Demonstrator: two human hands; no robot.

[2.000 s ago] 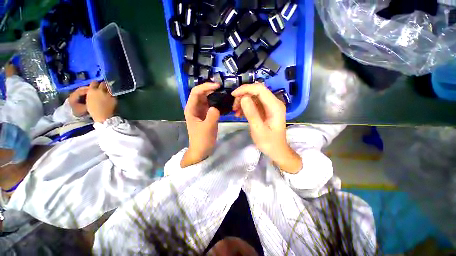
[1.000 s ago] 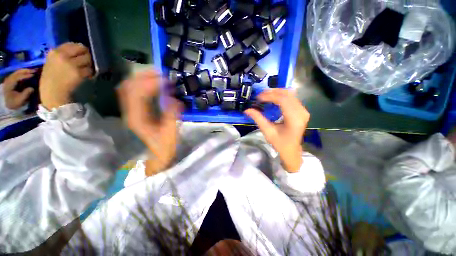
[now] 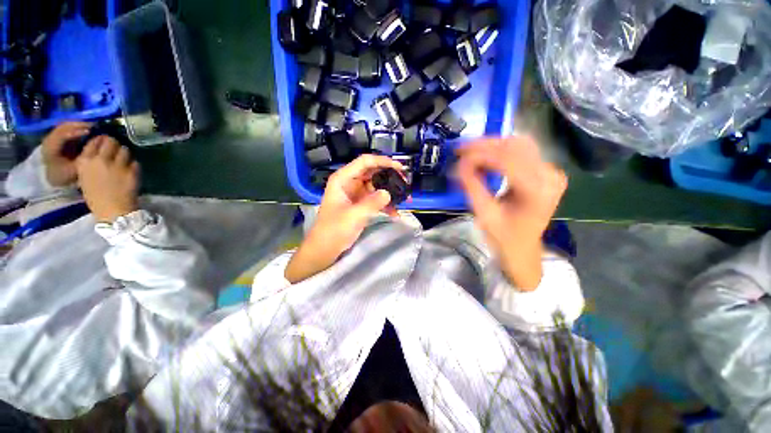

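My left hand (image 3: 351, 199) holds a black housing (image 3: 390, 183) between thumb and fingers over the near edge of the blue tray (image 3: 292, 165). My right hand (image 3: 513, 188) is to its right, over the tray's near right corner, blurred; its thumb and forefinger are near each other, and I cannot tell if anything is between them. Many black housings (image 3: 340, 95) lie in the tray, several with a bright silvery band on one face.
A clear plastic bag (image 3: 592, 101) with black parts stands right of the tray, over a lighter blue tray (image 3: 710, 173). A dark part (image 3: 246, 101) lies on the bench. Left are a clear box (image 3: 153, 74), a neighbour's tray (image 3: 80, 72) and hands (image 3: 106, 173). A white sleeve is at right.
My left hand has moved from the tray's left side back to its near edge, now holding a housing. My right hand has lifted and moved right. The neighbour's hands have shifted.
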